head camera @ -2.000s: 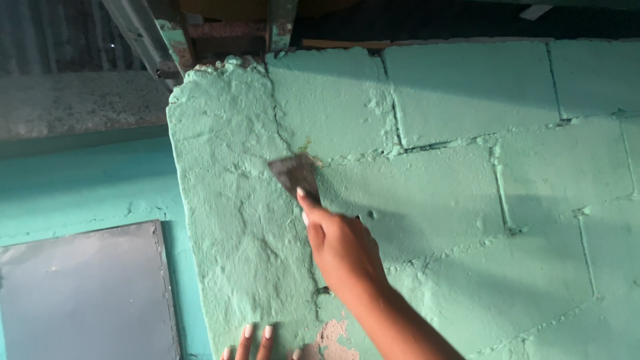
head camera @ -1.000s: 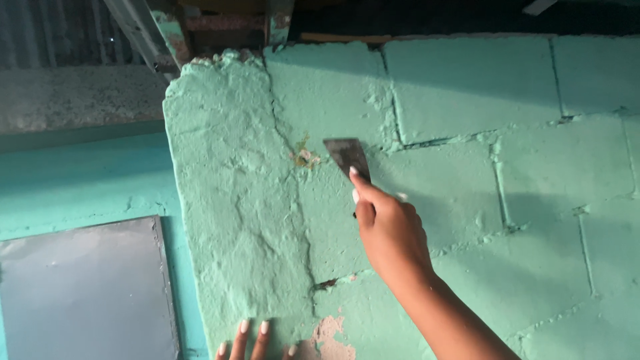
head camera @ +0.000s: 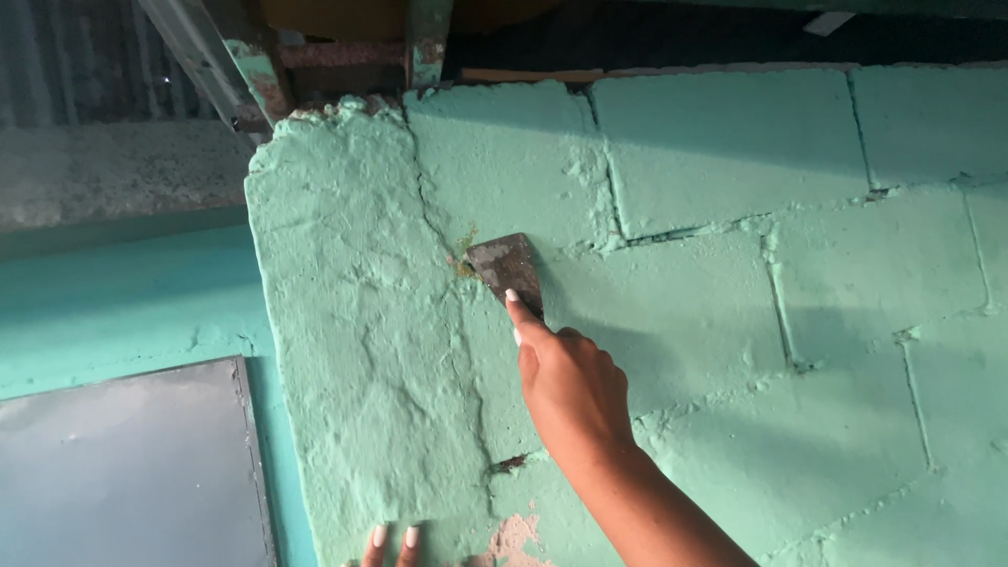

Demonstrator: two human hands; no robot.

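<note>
My right hand grips a putty knife, with the index finger laid along its worn metal blade. The blade's left corner is at a small yellowish, chipped spot on the green-painted block wall. That spot lies beside a long crack that runs down the edge of the rough plastered column. At the bottom edge, the fingertips of my left hand rest against the column; the rest of that hand is out of view. The knife's handle is hidden in my right hand.
A patch of bare pinkish plaster shows low on the wall. Metal framing meets the column's top. A grey panel is at lower left, on a turquoise wall. Corrugated sheet is at upper left.
The putty knife was over the crack, then moved right, off the yellowish spot; now its blade is back left at that spot. My left fingertips stay low on the column.
</note>
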